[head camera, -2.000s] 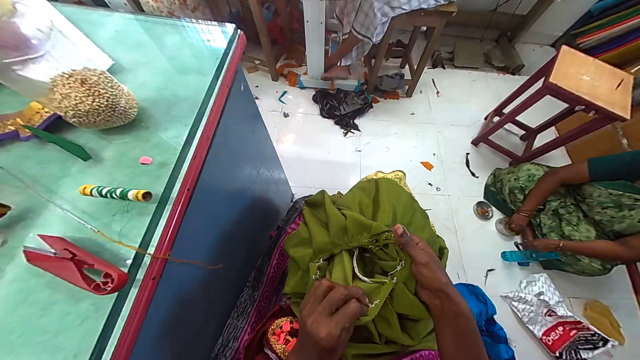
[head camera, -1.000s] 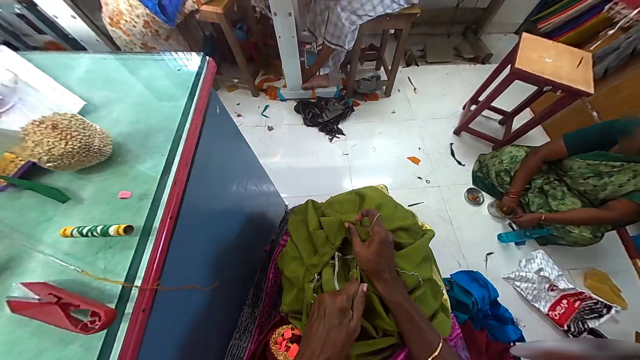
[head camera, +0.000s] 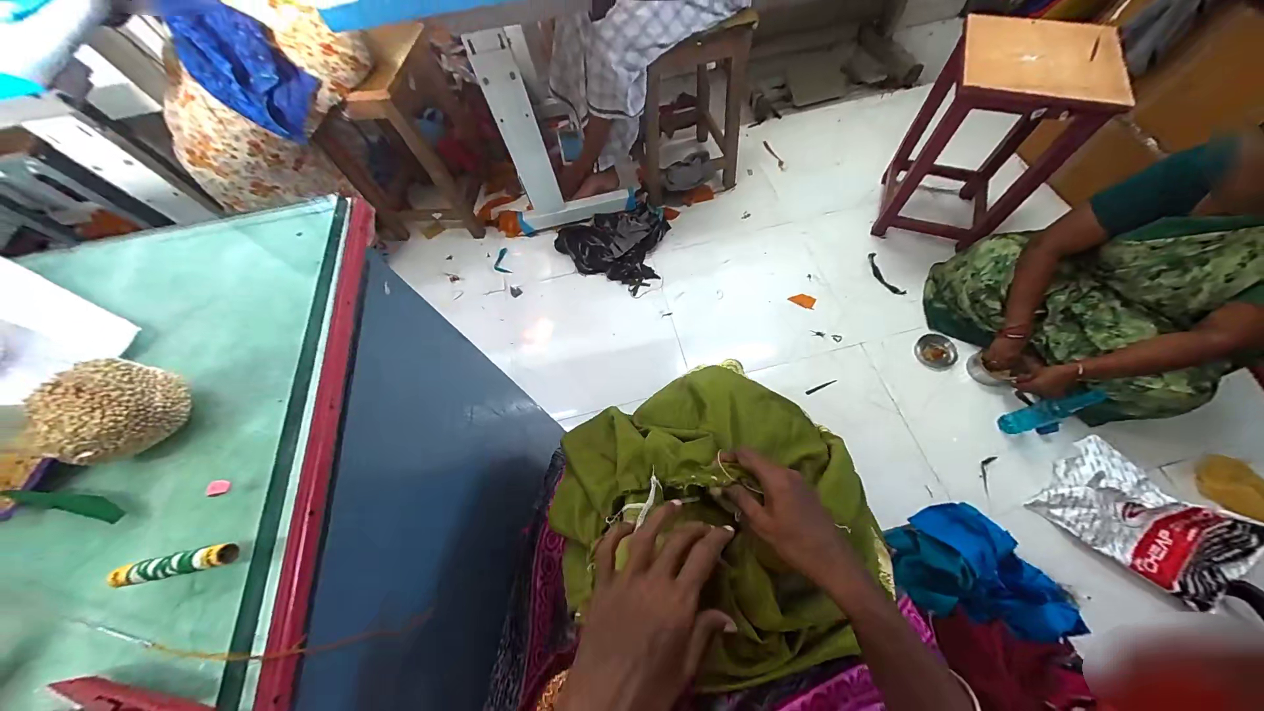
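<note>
A green cloth (head camera: 780, 415) lies bunched across my lap, with a gathered opening near its middle and a white cord (head camera: 649, 502) at that opening. My left hand (head camera: 660, 583) rests on the cloth below the opening, fingers spread over its near edge; whether it pinches any fabric is hidden. At the right edge of the opening my right hand (head camera: 785, 509) holds the gathered fabric between thumb and fingers. A thin pale thread loops beside its fingertips. No needle can be made out.
At left stands a glass-topped table (head camera: 296, 286) with a beaded round object (head camera: 107, 410) and a striped tube (head camera: 173, 565). A person (head camera: 1116, 286) sits on the floor at right, near a stool (head camera: 1047, 59). Blue cloth (head camera: 987, 568) lies beside my lap.
My right hand has come down from its raised position to the opening's edge. My left hand has spread its fingers over the cloth. The view has shifted.
</note>
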